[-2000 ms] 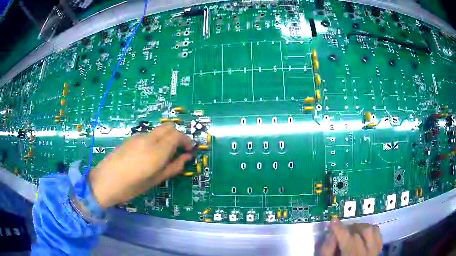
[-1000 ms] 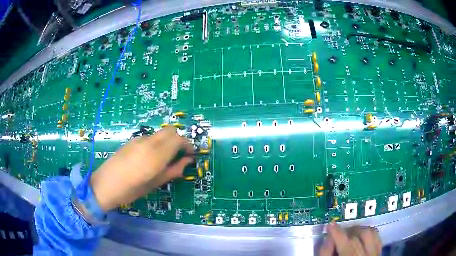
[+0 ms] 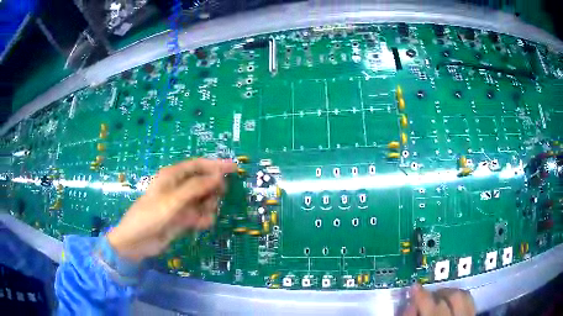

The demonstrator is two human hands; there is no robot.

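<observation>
A large green circuit board lies in front of me between metal rails. My left hand is over its left-middle part, thumb and fingertips close together near small yellow-orange capacitors. Whether a small part is between the fingertips cannot be seen. Small silvery-white-topped capacitors stand just right of the hand. My right hand is at the near edge, cut off by the bottom of the picture, fingers bent over the rail. Its grip is hidden.
The near metal rail and the far rail bend along the board. A blue cord hangs across the left part. White square parts line the near right edge. Dark objects show behind the far rail at upper left.
The view has shifted, so the board sits lower and further right. My left hand has moved up and back from the white-topped capacitors. The right hand stays at the near edge.
</observation>
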